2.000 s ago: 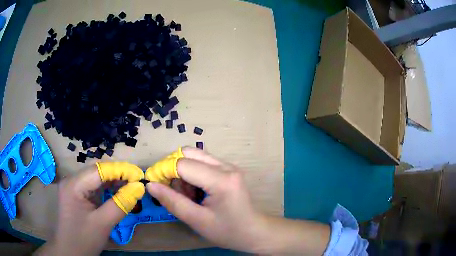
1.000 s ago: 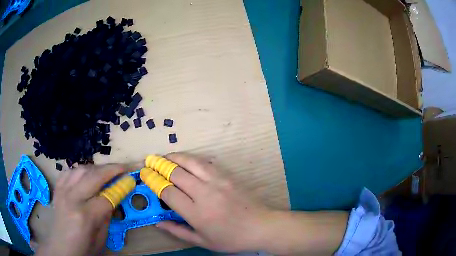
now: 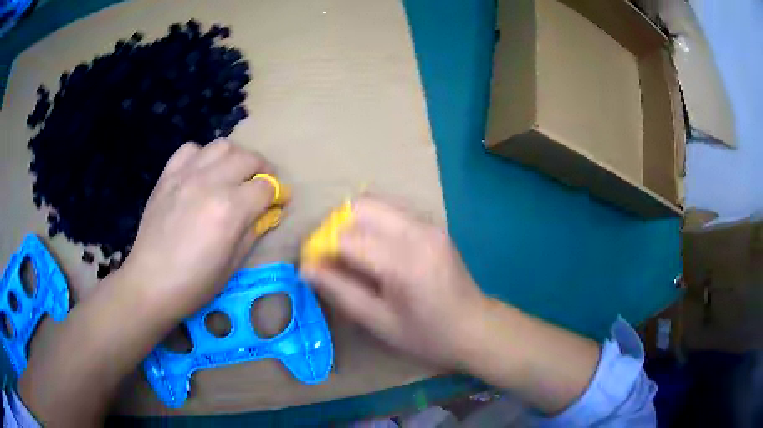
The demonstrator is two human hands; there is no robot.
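A blue controller grip shell (image 3: 244, 358) lies on the tan cardboard sheet (image 3: 351, 100) in front of me, handles toward me. My left hand (image 3: 201, 221), with yellow finger cots, is above the shell's far left side, beside the heap of black pads (image 3: 109, 142). Its fingertips are bent together; whether they hold a pad is hidden. My right hand (image 3: 393, 276) is blurred, just right of the shell's far edge, with its cot-covered fingertips close together; I cannot tell if a pad is between them.
Another blue shell (image 3: 50, 288) lies at the left edge. An open cardboard box (image 3: 519, 104) stands on the green mat (image 3: 535, 242) at the right. Part of a blue piece shows in the top left corner. Cartons are at the far right.
Both hands have let go of the shell. My left hand has moved away from me and right, over the sheet; my right hand has moved right and farther out. The shell is now largely uncovered.
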